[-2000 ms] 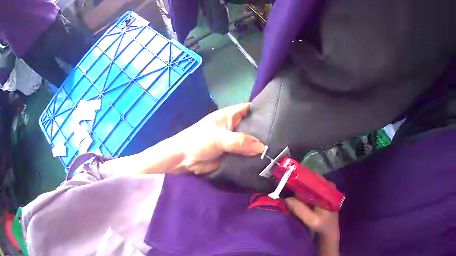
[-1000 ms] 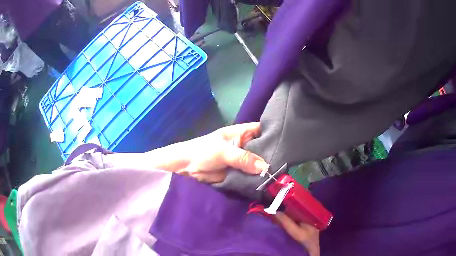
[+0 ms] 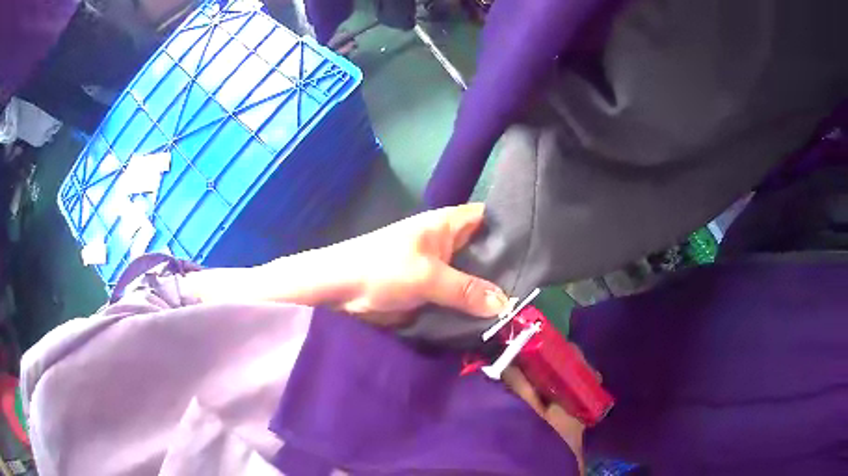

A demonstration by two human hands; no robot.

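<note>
My left hand (image 3: 409, 270) pinches the lower edge of a dark grey and purple garment (image 3: 604, 177), with the thumb on top. My right hand (image 3: 549, 406) is partly hidden behind the red tagging gun (image 3: 563, 372) and holds it. The gun's front end is at my left thumb tip and the garment edge. A white hang tag (image 3: 510, 314), seen nearly edge-on, sits at the front of the gun, close to the thumb. A white strip of tag fasteners (image 3: 511, 350) sticks out of the gun. The needle is hidden.
An upturned blue crate (image 3: 209, 186) stands at the upper left with loose white tags (image 3: 144, 175) on its ribbed base. The green floor (image 3: 400, 102) shows beyond it. Purple cloth (image 3: 716, 363) fills the lower right. A bright green object (image 3: 701, 245) shows below the garment.
The gap between the tagging gun and my left thumb has closed, and the tag is now at the thumb tip. The crate has shifted slightly left and up in view.
</note>
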